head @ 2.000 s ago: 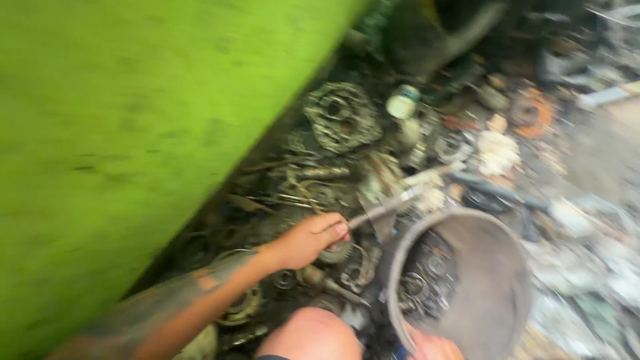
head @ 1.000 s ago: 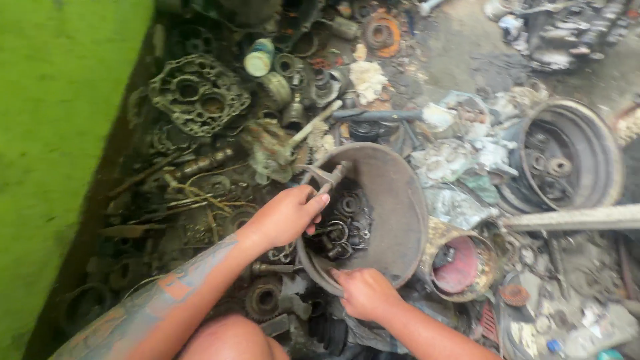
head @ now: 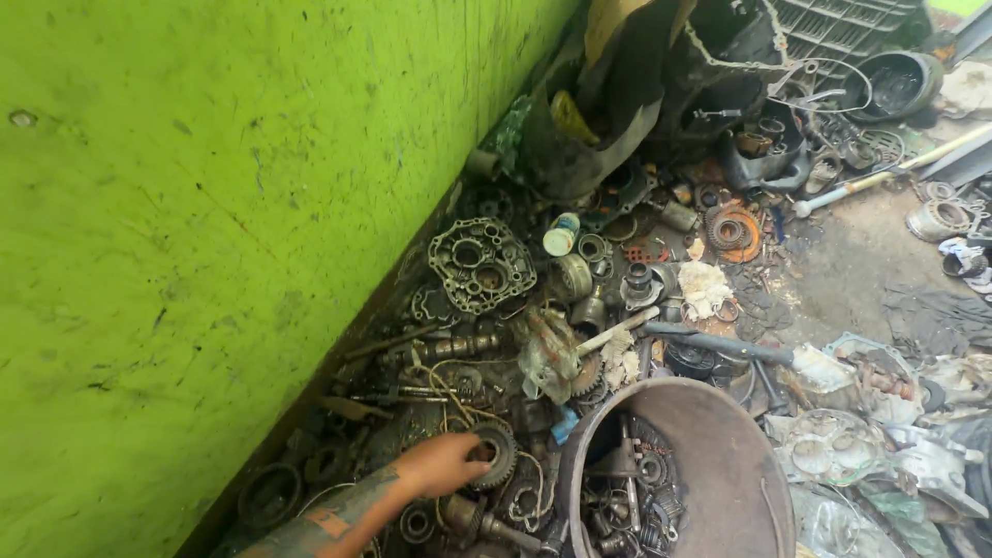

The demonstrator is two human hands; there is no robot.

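My left hand reaches in from the lower left, its fingers on a toothed metal gear that lies among the parts left of a large round drum. Whether the fingers grip the gear or only touch it is hard to tell. Inside the drum are small gears, springs and a rod-like metal part. My right hand is out of view. Twisted cord runs beside the gear, and a shaft with a wider end lies just below it.
A green wall rises on the left. Near it lie a cast metal housing, a camshaft and a white container. A blue-grey pipe lies behind the drum. Engine castings and plastic sheeting are at the right.
My left hand has moved from the drum, where it held a metal part, to the gear on its left. My right hand, earlier on the drum's rim, has left the view.
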